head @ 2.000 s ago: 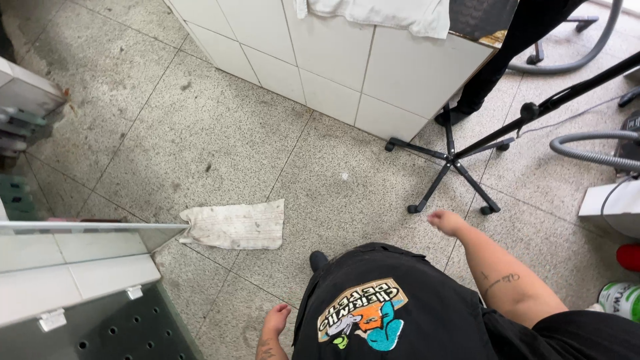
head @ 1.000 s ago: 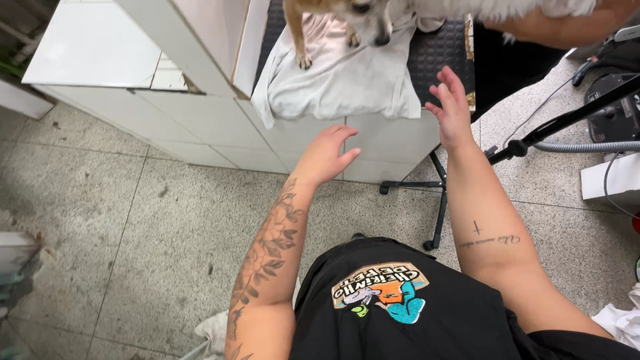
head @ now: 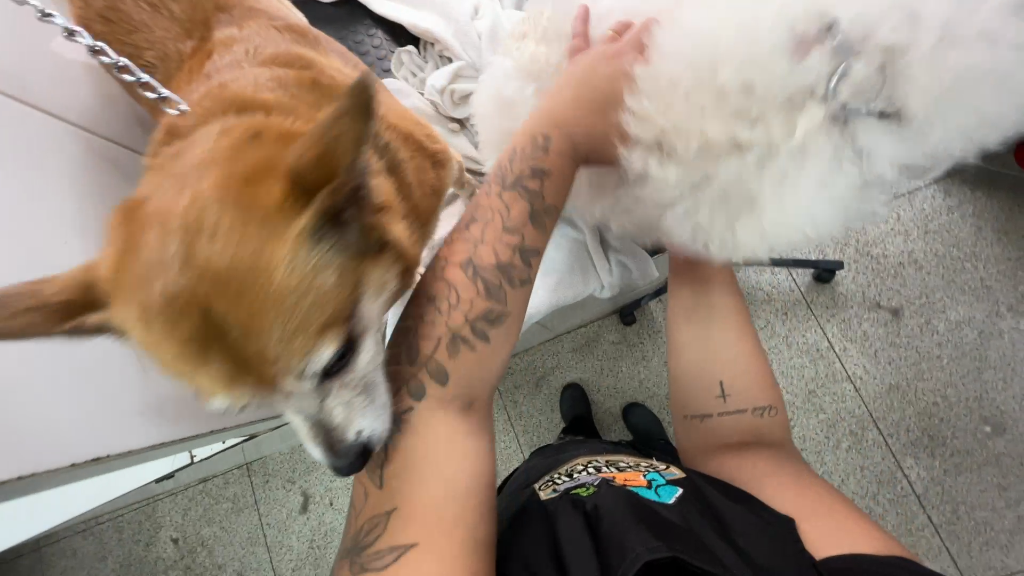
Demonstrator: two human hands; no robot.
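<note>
A fluffy white dog fills the upper right of the head view, its coat covering much of what lies beneath. My left hand rests against its fur, fingers spread; whether it grips is not plain. The right forearm reaches up under the white dog, and my right hand is hidden by the fur. At the left a tan dog with a white muzzle stands close, its nose touching or very near my left forearm. A metal chain lies by its neck. A metal ring or clip shows within the white fur.
A whitish towel covers part of a table with a black textured top. White panels stand at the left. Below are the speckled floor and a wheeled stand base with black casters.
Both hands have reached forward to the white dog, which was at the top edge one second ago. The view has moved much closer to the table and the tan dog.
</note>
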